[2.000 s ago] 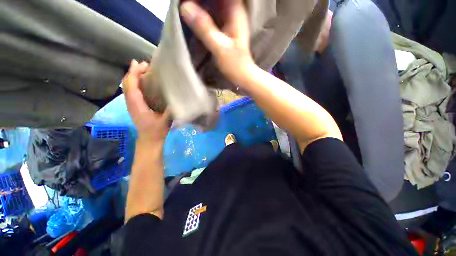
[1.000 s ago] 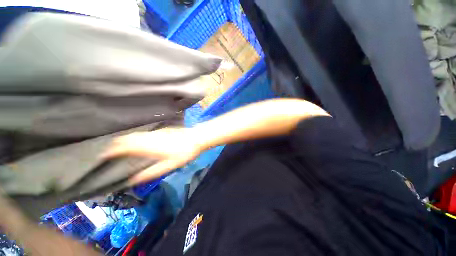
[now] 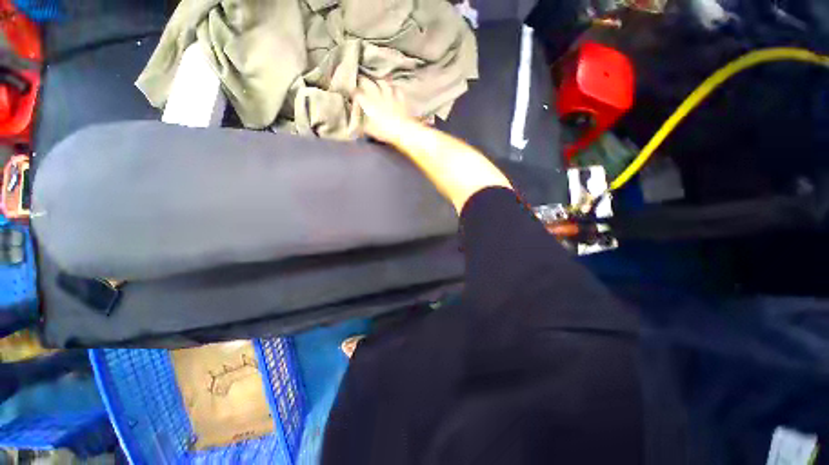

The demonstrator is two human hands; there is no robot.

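A crumpled heap of khaki-green garments (image 3: 264, 54) lies along the far side of the grey padded pressing board (image 3: 227, 204). My right hand (image 3: 380, 107) is at the near edge of the heap, with its fingers in the folds and closed on khaki cloth; the fingertips are partly hidden. The bare forearm reaches over the right part of the board. The board's padded top bears no garment. My left hand is not in view.
A white strip (image 3: 194, 86) lies left of the heap. A metal iron with a brown-orange handle (image 3: 565, 229) is at the board's right end, near a yellow hose (image 3: 695, 100) and a red object (image 3: 600, 80). A blue crate (image 3: 289, 390) holding cardboard (image 3: 223, 395) stands below.
The view has swung right, from the hanging beige garments to the board and heap. My right hand has left the hanging garments for the heap. My left hand has gone out of view.
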